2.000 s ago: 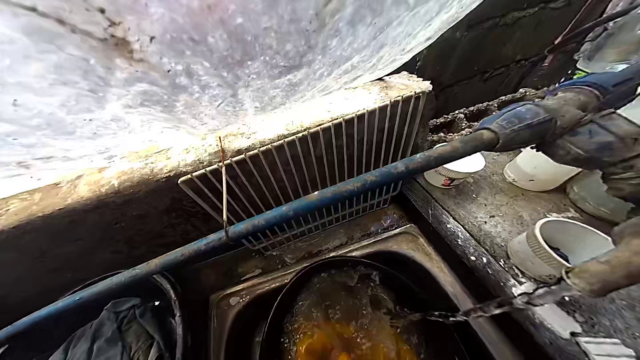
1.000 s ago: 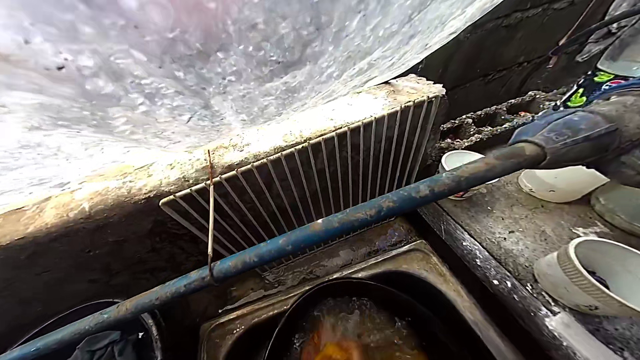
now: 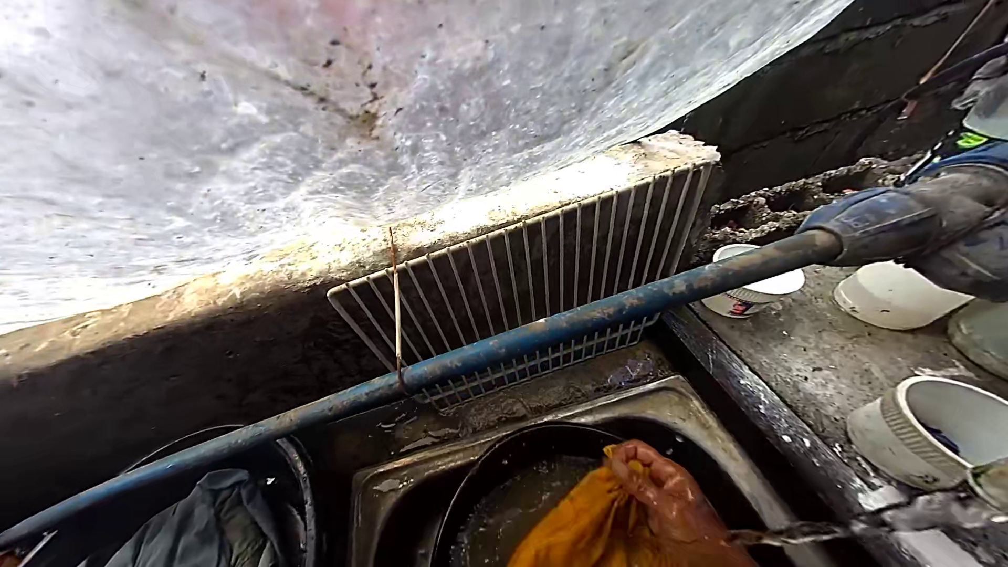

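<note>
My right hand [image 3: 669,496] comes in at the bottom, closed on a wet orange cloth [image 3: 583,520] and holding it up by a gathered edge. The cloth hangs over a dark round basin [image 3: 480,480] with cloudy water in it, which stands in a metal sink [image 3: 693,394]. My left hand is out of view. A stream of water [image 3: 795,534] crosses at the lower right, beside my right wrist.
A blue pipe [image 3: 504,346] runs diagonally above the sink. A white wire rack [image 3: 543,260] leans on the wall behind. White plastic cups [image 3: 898,429] stand on the concrete counter at right. A dark tub [image 3: 303,488] with grey cloth [image 3: 209,520] is at lower left. Pale sheeting [image 3: 315,118] hangs above.
My right hand has come into view with the orange cloth, which is raised above the water. Earlier, orange showed low in the basin under moving water, with no hand in view.
</note>
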